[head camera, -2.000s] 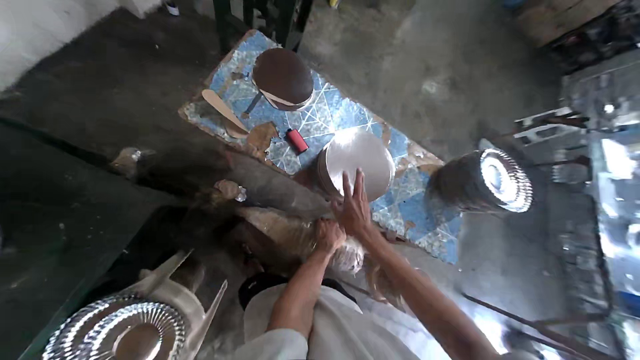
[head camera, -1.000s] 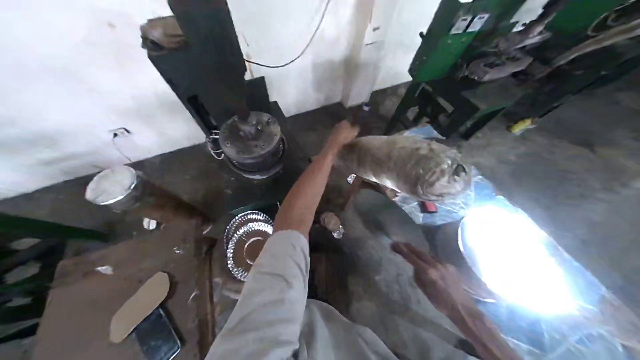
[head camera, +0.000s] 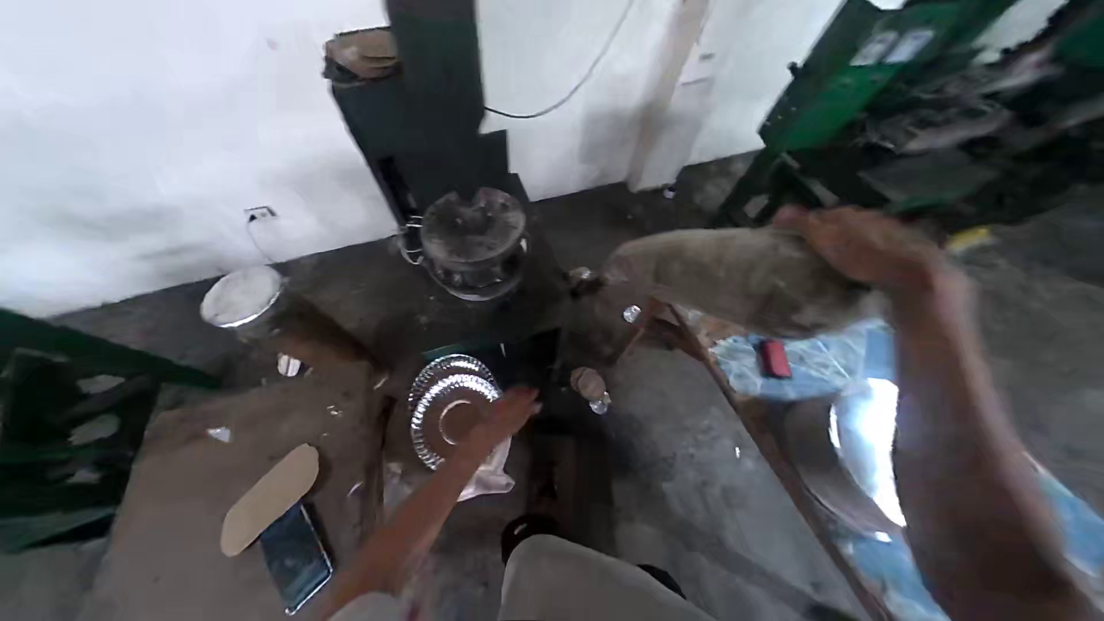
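My left hand (head camera: 511, 412) reaches over the right edge of crimped, shiny foil plates (head camera: 455, 421), its fingers extended and blurred; whether it touches them is unclear. Pale plastic wrap (head camera: 490, 481) lies just below. My right hand (head camera: 862, 246) grips the right end of a long, cloudy, wrapped bundle (head camera: 733, 276), which spans above the corner of a blue patterned table (head camera: 742, 366). A red object (head camera: 774, 358) lies on that table, beneath the bundle. A stack of bright metal discs (head camera: 867, 453) stands there too, partly hidden by my right forearm.
At left, a brown surface (head camera: 190, 500) holds an oval cardboard piece (head camera: 272, 498) and a smartphone (head camera: 296, 556). A lidded cylindrical container (head camera: 243, 297) stands behind it. A round metal die (head camera: 474, 237) sits on a dark green machine (head camera: 435, 95). Another green machine (head camera: 828, 103) stands back right.
My left hand has left the bundle's left end and come down to the foil plates. My right hand, free beside the bright discs one second ago, now grips the bundle's right end.
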